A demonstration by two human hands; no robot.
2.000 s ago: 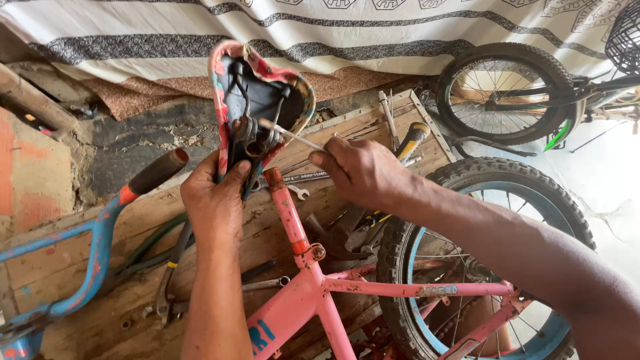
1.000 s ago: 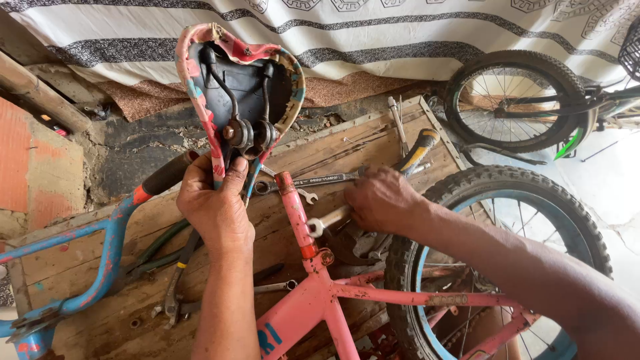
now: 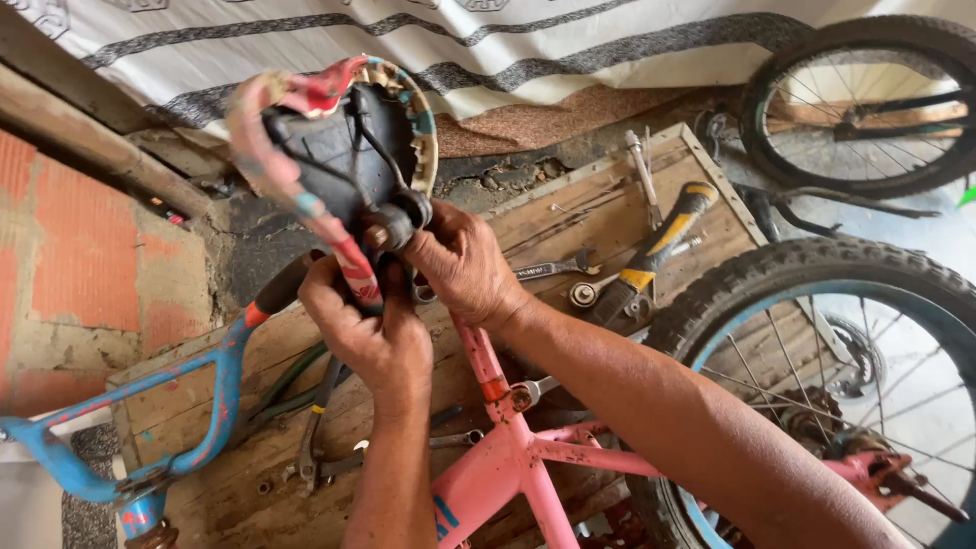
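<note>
A bicycle saddle (image 3: 381,145) with a worn floral cover is held up, its black underside and rails facing me. My left hand (image 3: 374,328) grips the saddle's narrow nose. The fingers of my right hand (image 3: 465,263) close on the dark saddle clamp (image 3: 400,217) where the rails meet. Just below my right hand stands the pink seat post (image 3: 480,354) in the pink bicycle frame (image 3: 488,465). A combination wrench (image 3: 541,387) lies beside the seat post collar (image 3: 521,398).
A wooden crate top (image 3: 549,217) carries a hammer (image 3: 648,252), an adjustable wrench (image 3: 553,269), a ratchet (image 3: 585,293) and pliers (image 3: 313,435). Blue handlebars (image 3: 225,389) are at left, a knobby tyre (image 3: 762,274) at right. Another bicycle wheel (image 3: 751,130) stands behind, near the striped cloth (image 3: 518,46).
My right hand has let go of the wrench, which now lies by the seat post collar, and has moved up to the saddle clamp. The saddle has turned in my left hand.
</note>
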